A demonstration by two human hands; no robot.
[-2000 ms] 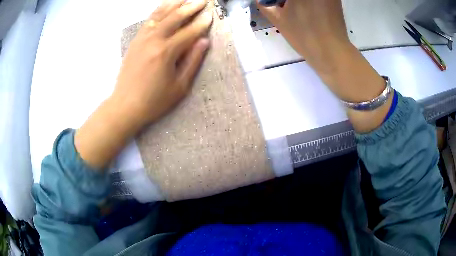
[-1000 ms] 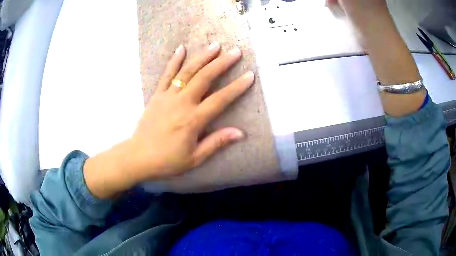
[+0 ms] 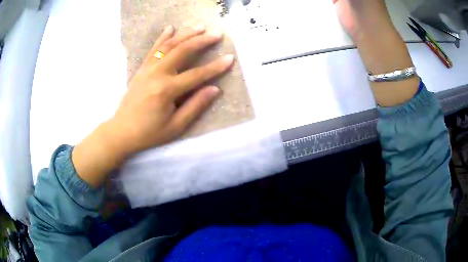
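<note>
A brown-beige flecked cut panel (image 3: 236, 100) lies flat on the white table, its straight near edge short of the table's front edge. A thin white backing (image 3: 205, 171) shows past that edge and hangs over the table front. My left hand (image 3: 167, 92) lies on the panel with its fingers spread, palm down. The presser foot (image 3: 222, 7) is partly cut off at the top edge, at the panel's upper right. My right hand (image 3: 362, 18) is right of the machine's needle area, cut off by the top edge; its fingers are mostly out of view.
The pale machine bed (image 3: 303, 38) has a dark outline seam. Thread snips (image 3: 430, 43) with red and yellow-green handles lie at the right, beside a grey metal part. A ruler-marked strip (image 3: 333, 140) runs along the table's front edge.
The panel has moved up toward the presser foot, so its near edge and more white backing now show. My left hand came down flat on it. My right hand moved right, away from the presser foot.
</note>
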